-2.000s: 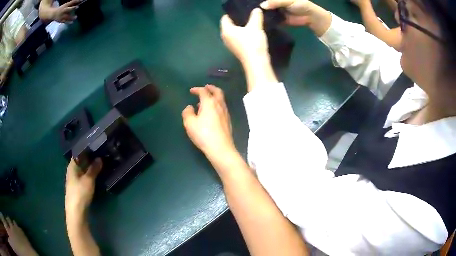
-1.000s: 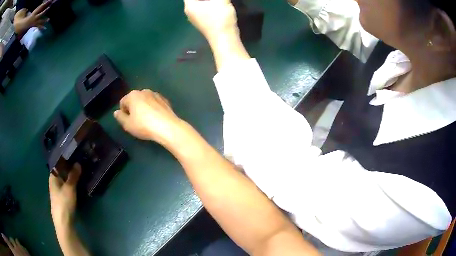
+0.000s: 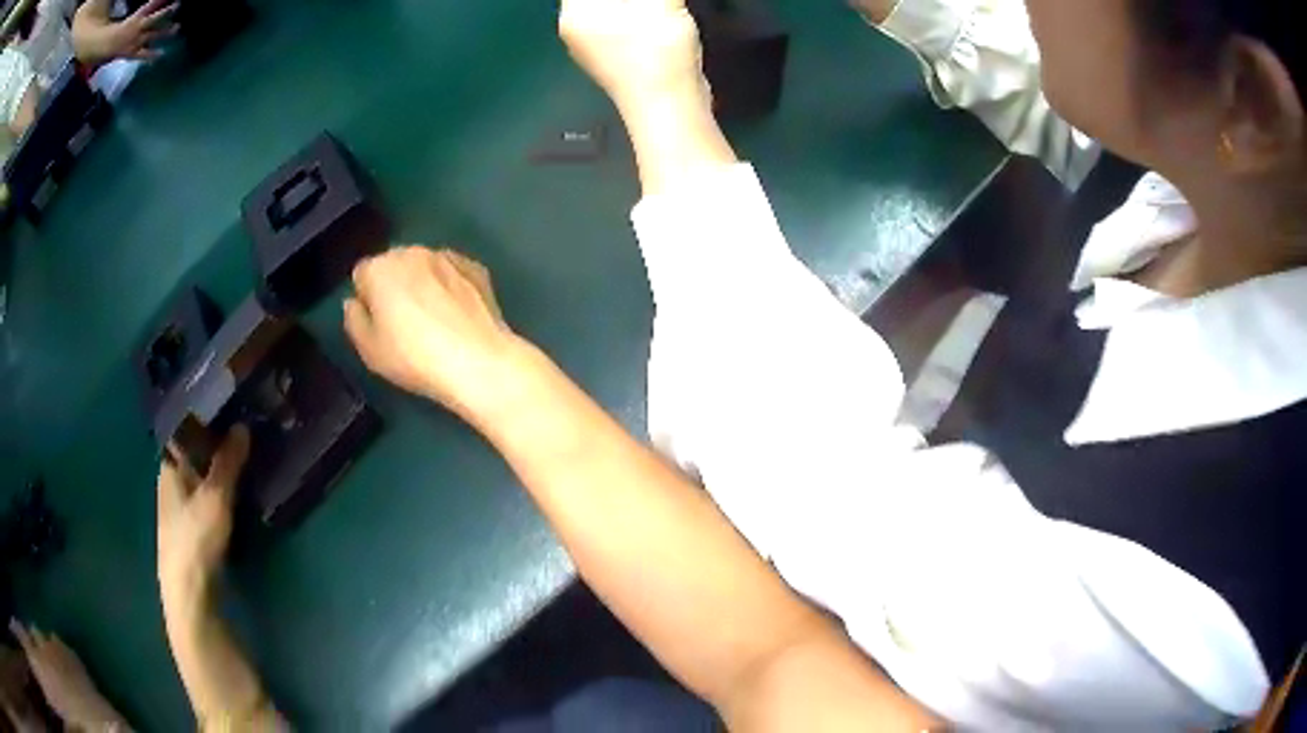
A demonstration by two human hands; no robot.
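An open black retail box [image 3: 313, 430] stands at the left on the green tabletop, its lid panel [image 3: 215, 375] raised. My left hand [image 3: 204, 494] grips the box at its lower left, by the lid. Small dark contents show blurred inside. My right hand [image 3: 427, 322] is right of the box, back upward, fingers curled; whether it holds anything is hidden. A black box with a ring-shaped recess [image 3: 304, 208] stands just beyond it. Another black box with a tray [image 3: 175, 344] is partly behind the lid.
A person in white sleeves [image 3: 774, 329] sits close at right, one forearm reaching across the table. A small flat dark part [image 3: 568, 145] lies near that forearm, with a dark box [image 3: 745, 69] beyond. A tangled dark heap [image 3: 35, 523] and others' hands [image 3: 126, 32] are at the left.
Since two seconds ago, my right hand has moved left towards the boxes and its fingers have curled. My left hand still holds the box. The view has shifted.
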